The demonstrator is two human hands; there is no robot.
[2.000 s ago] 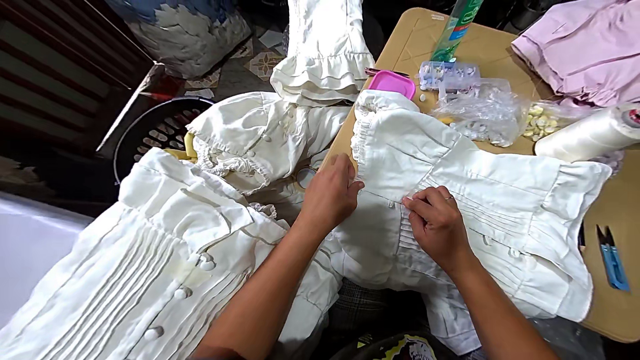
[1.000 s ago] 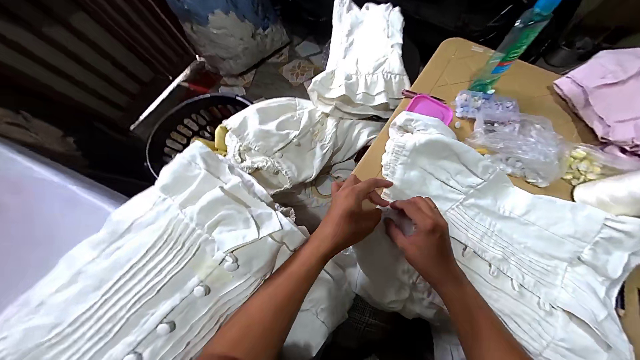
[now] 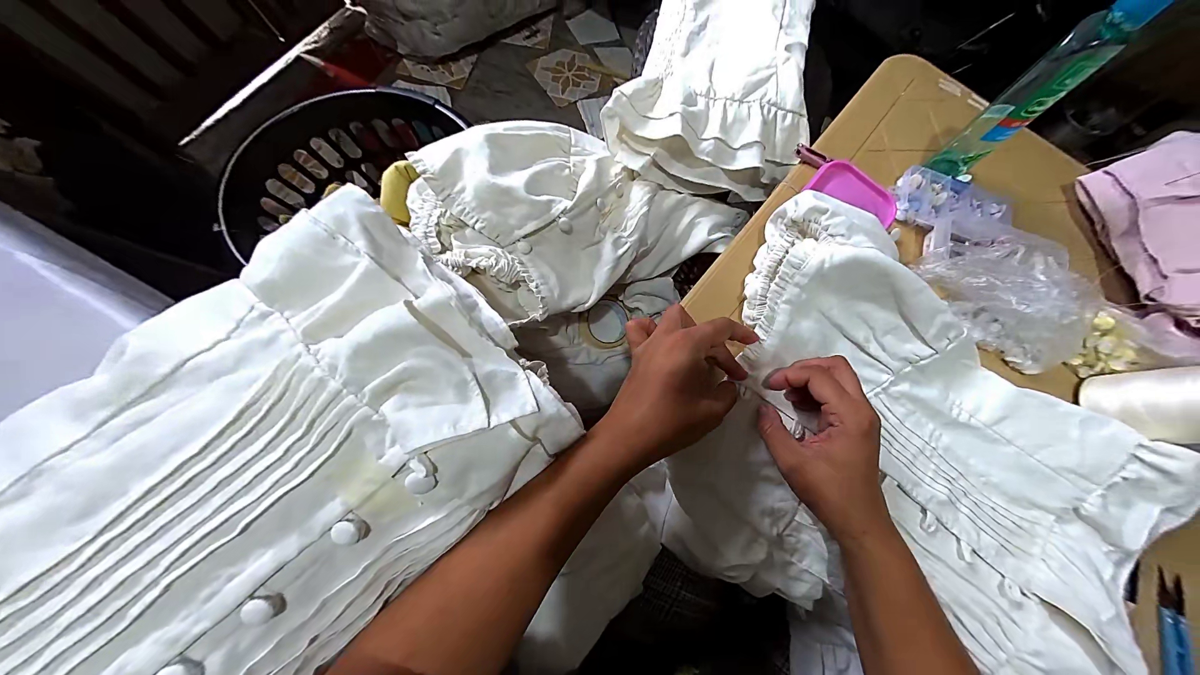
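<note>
A white pleated garment with a gathered, ruffled edge (image 3: 844, 291) lies over the left edge of the tan table. At its near edge, below the ruffle, my left hand (image 3: 680, 375) pinches the cloth between thumb and fingers. Close beside it, my right hand (image 3: 830, 427) holds the same edge with its thumb and fingertips; whether a needle or thread is between them cannot be told. Another white pleated garment with cloth-covered buttons (image 3: 178, 422) spreads across the left, partly under my left forearm. Small loops run along the front of the right garment.
Beyond the hands lie more white garments (image 3: 534, 187) and a dark perforated basket (image 3: 309, 169). On the tan table (image 3: 914, 103) are a pink tray (image 3: 853, 190), plastic bags (image 3: 1022, 291), a green bottle (image 3: 1041, 89), a white thread cone (image 3: 1144, 403), pink cloth (image 3: 1153, 216) and blue-handled snips (image 3: 1174, 628).
Two seconds ago my hands were apart on the right garment; now they are together at its edge, both pinching cloth. The view has shifted.
</note>
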